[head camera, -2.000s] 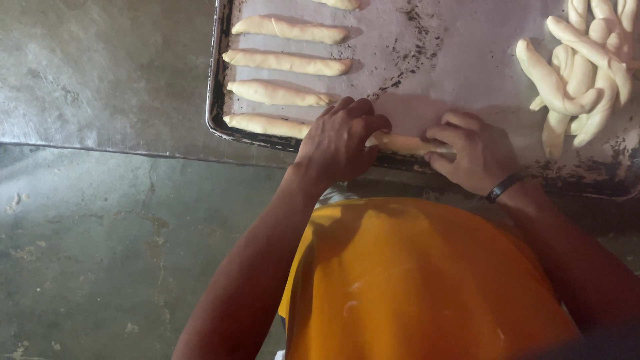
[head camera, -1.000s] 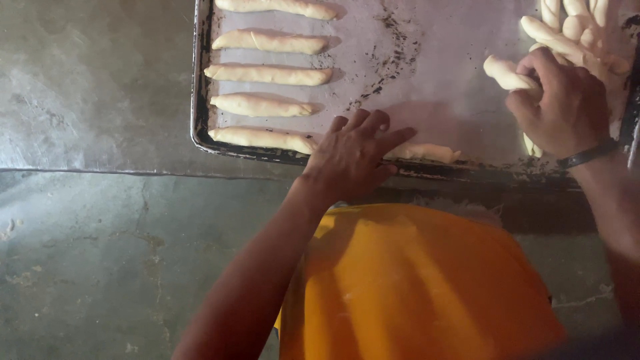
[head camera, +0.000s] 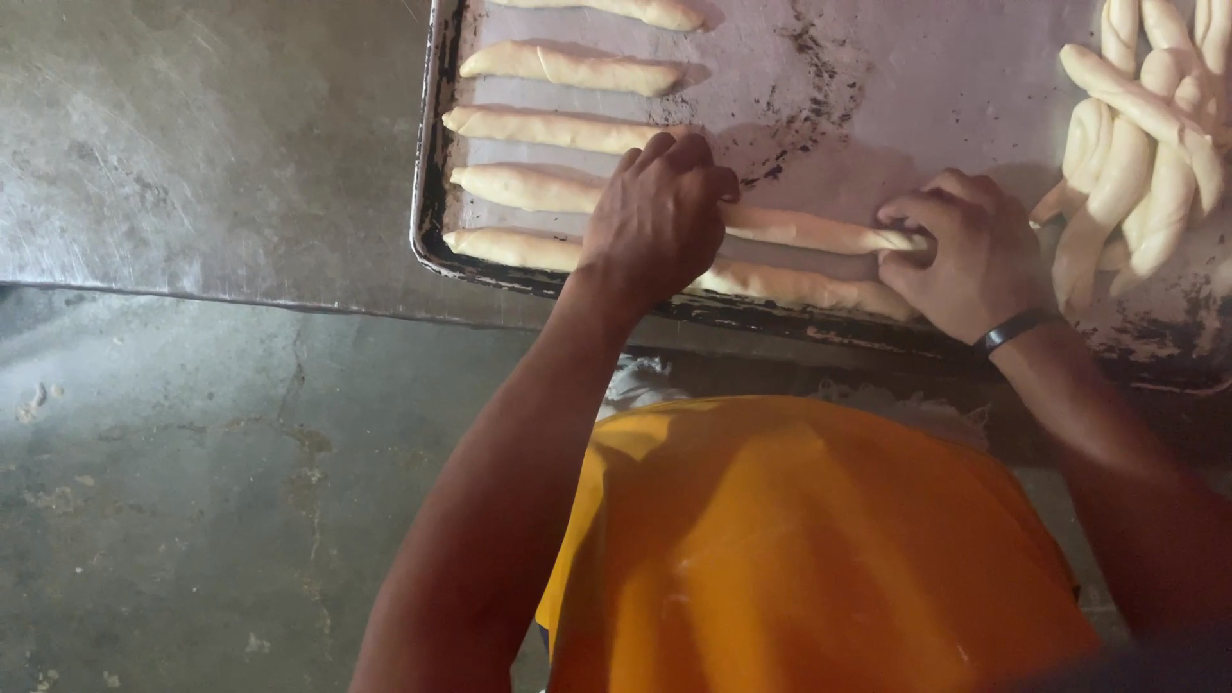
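Between my two hands a strip of dough (head camera: 804, 231) lies stretched over a metal baking tray (head camera: 924, 115). My left hand (head camera: 659, 217) holds its left end, the fingertips curled out of sight. The thumb and fingers of my right hand (head camera: 958, 250) pinch its right end. Just below, along the near rim, another dough stick (head camera: 804, 289) rests on the tray. Several dough sticks (head camera: 568, 130) lie in a column at the left side, two of them partly covered by my left hand. To the right of my right hand is a heap of dough strips (head camera: 1136, 154).
The tray's dark, worn rim (head camera: 421, 192) stands up at its left and near edges. It rests on a grey metal table (head camera: 221, 144), whose near edge runs above a stained floor (head camera: 192, 500). Orange clothing (head camera: 818, 539) covers my body close to the table.
My right hand has come left from the heap with a dough strip. My left hand now grips that strip's other end. The stick at the near rim shows more fully than a second ago.
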